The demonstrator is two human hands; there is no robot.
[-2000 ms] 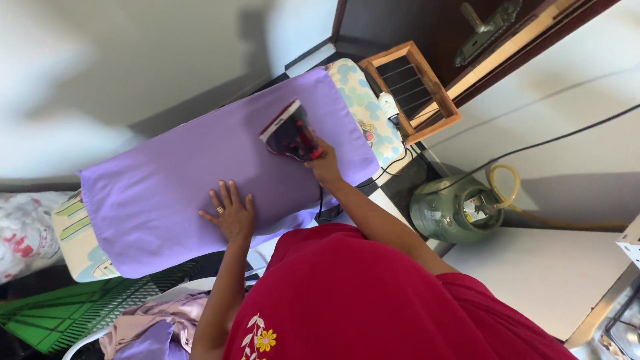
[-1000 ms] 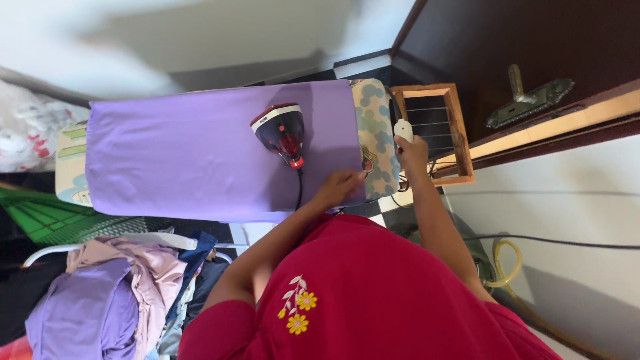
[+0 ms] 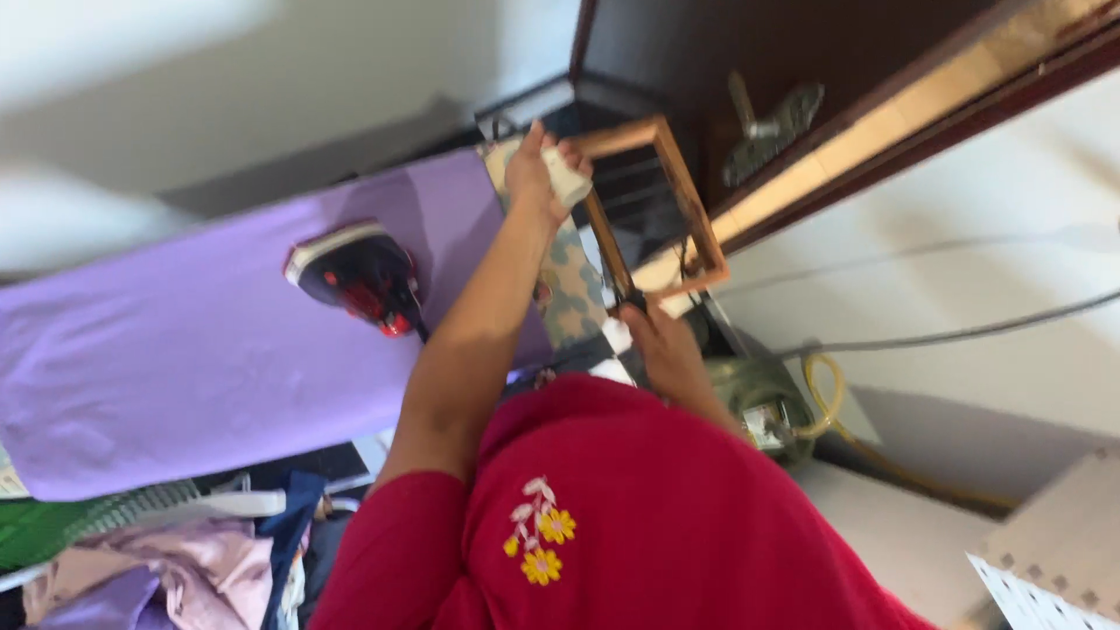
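Observation:
A lilac cloth (image 3: 219,376) lies spread over an ironing board (image 3: 573,289), whose patterned cover shows at the right end. On the cloth rests a dark and red clothes iron (image 3: 354,271), touched by neither hand. My left hand (image 3: 538,175) grips a white object (image 3: 567,178), perhaps a socket block, above the board's right end. Just below the near corner of the wooden-framed iron rest (image 3: 691,206), my right hand (image 3: 661,341) is closed around a small black thing (image 3: 632,302), possibly a plug; its shape is partly hidden.
Clothes (image 3: 192,560) and a green plastic item (image 3: 52,525) lie at the lower left. A gas cylinder (image 3: 761,402) with a yellow hose (image 3: 827,394) stands right of my body. A dark door with a handle (image 3: 766,127) is beyond the rest, and a cable (image 3: 954,341) crosses at the right.
Two seconds ago my right hand held the iron; one second ago the iron lay on the cloth and that hand held the white object. Now my left hand has it. The view has tilted.

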